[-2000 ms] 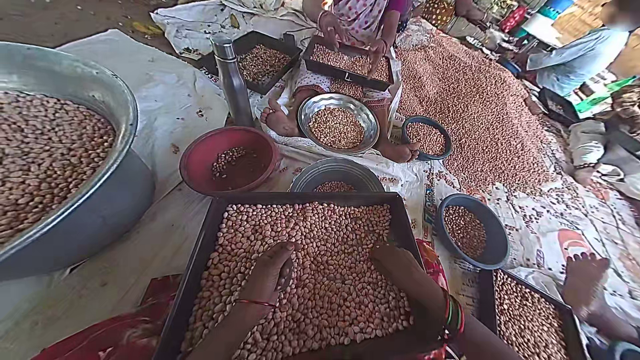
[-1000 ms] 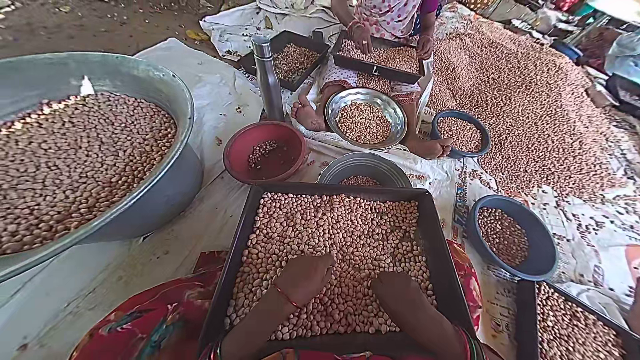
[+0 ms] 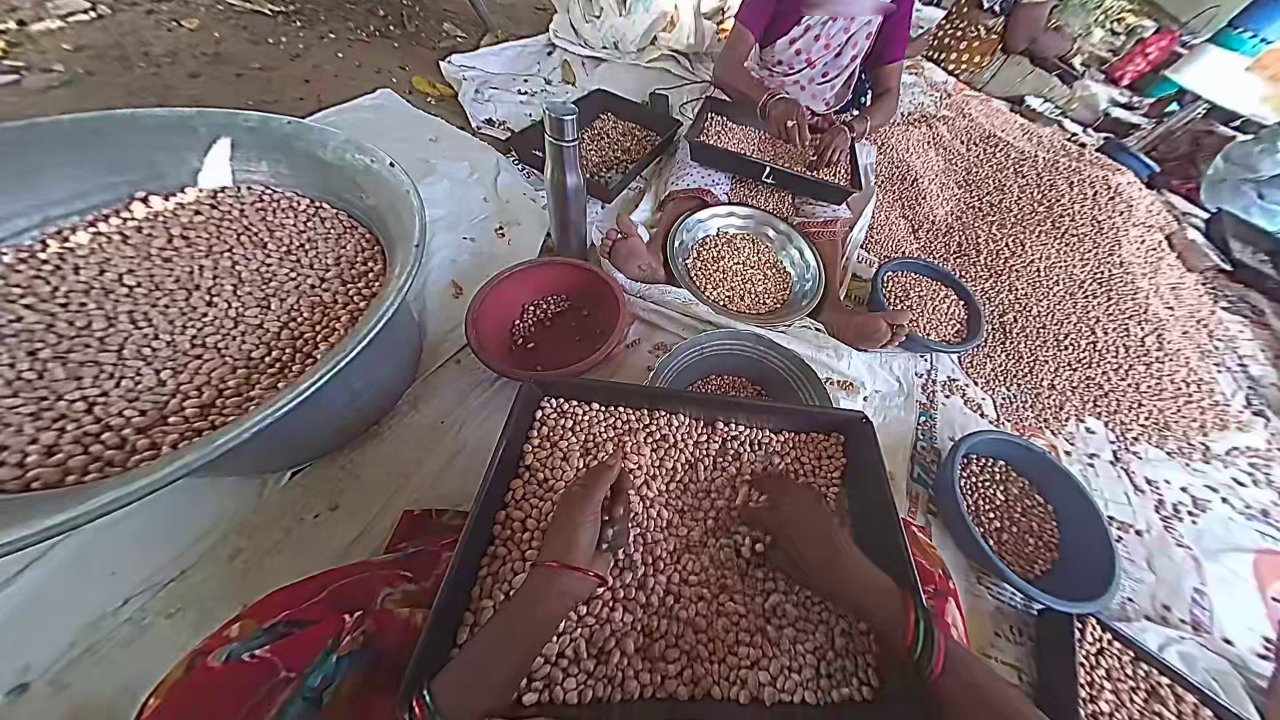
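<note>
A black rectangular tray (image 3: 690,400) full of pinkish-brown shelled nuts or beans (image 3: 690,650) rests over my lap. My left hand (image 3: 590,515) is in the left half of the tray, its fingers curled at the nuts' surface; whether it grips any is hidden. My right hand (image 3: 795,520) is in the right half, bent inward over the nuts, with a few nuts by its fingers; its grip is blurred. Touching or just behind the tray's far edge is a ribbed grey bowl (image 3: 800,375) with some nuts in it.
Left stands a big metal tub (image 3: 400,260) of nuts. Beyond my tray are a red bowl (image 3: 490,330), a steel bottle (image 3: 566,190) and a steel basin (image 3: 690,250). A person (image 3: 820,60) sits opposite with a black tray (image 3: 780,180). Grey-blue bowls (image 3: 1095,560) and a nut heap (image 3: 1050,270) lie right.
Both my hands have shifted within the tray and turned since one second ago, when they looked more closed over the nuts. The person opposite has brought their hands closer together.
</note>
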